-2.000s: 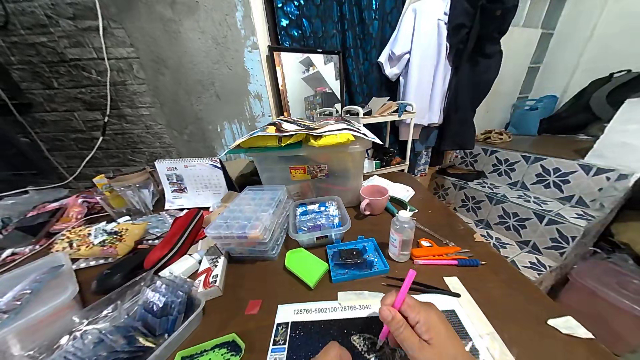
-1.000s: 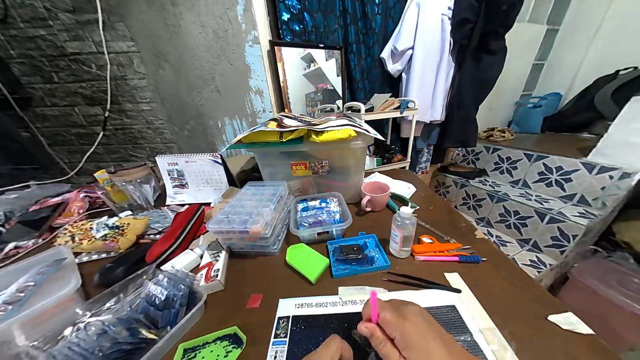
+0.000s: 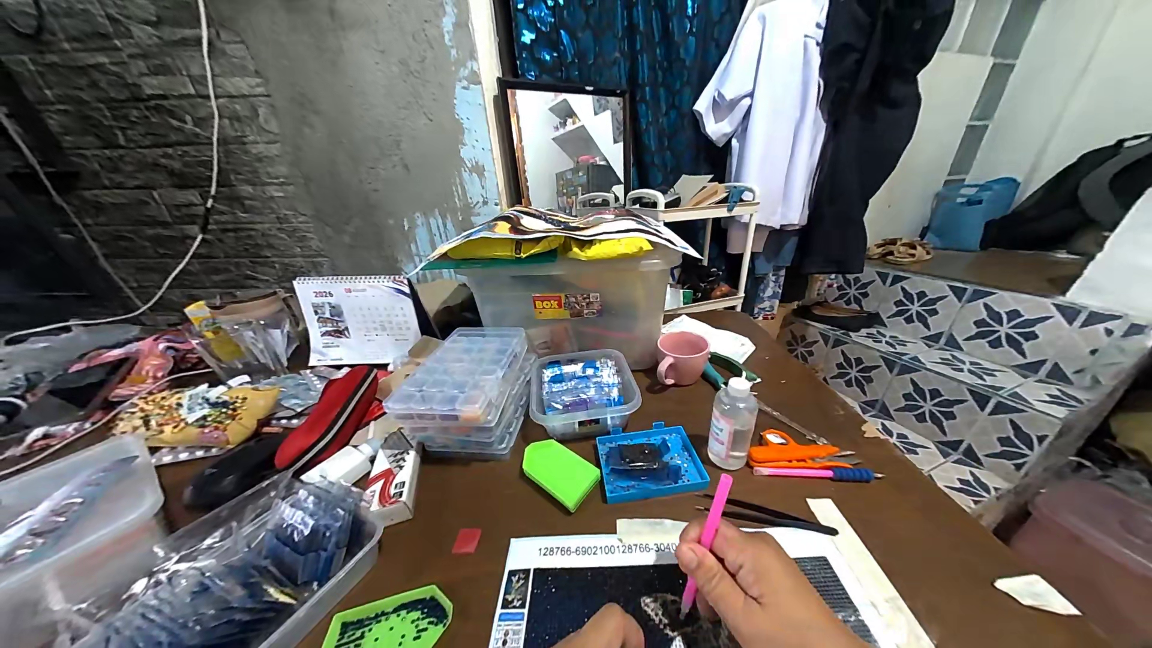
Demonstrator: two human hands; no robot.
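My right hand (image 3: 747,576) holds a pink diamond-painting pen (image 3: 707,544), its tip down on the dark, partly beaded diamond painting canvas (image 3: 576,589). At the canvas's lower edge rests my left hand (image 3: 605,628), fingers curled, cut off by the frame; whether it holds anything cannot be seen. A green tray of dark beads (image 3: 389,621) lies left of the canvas. Beyond it are a small red wax square (image 3: 466,541), an upturned green tray (image 3: 561,475) and an open blue box (image 3: 652,463) with a dark item inside. Black tweezers (image 3: 765,517) lie behind my right hand.
A clear bottle (image 3: 733,425), orange scissors (image 3: 794,450) and a pink mug (image 3: 682,358) stand or lie at the back right. Stacked bead organizers (image 3: 459,387) and a tub of packets (image 3: 585,393) are behind. A plastic bin of blue packets (image 3: 346,576) fills the near left.
The pink pen, nearly upright a second ago, now leans with its top to the right. My right hand has turned, uncovering more of the canvas beneath it.
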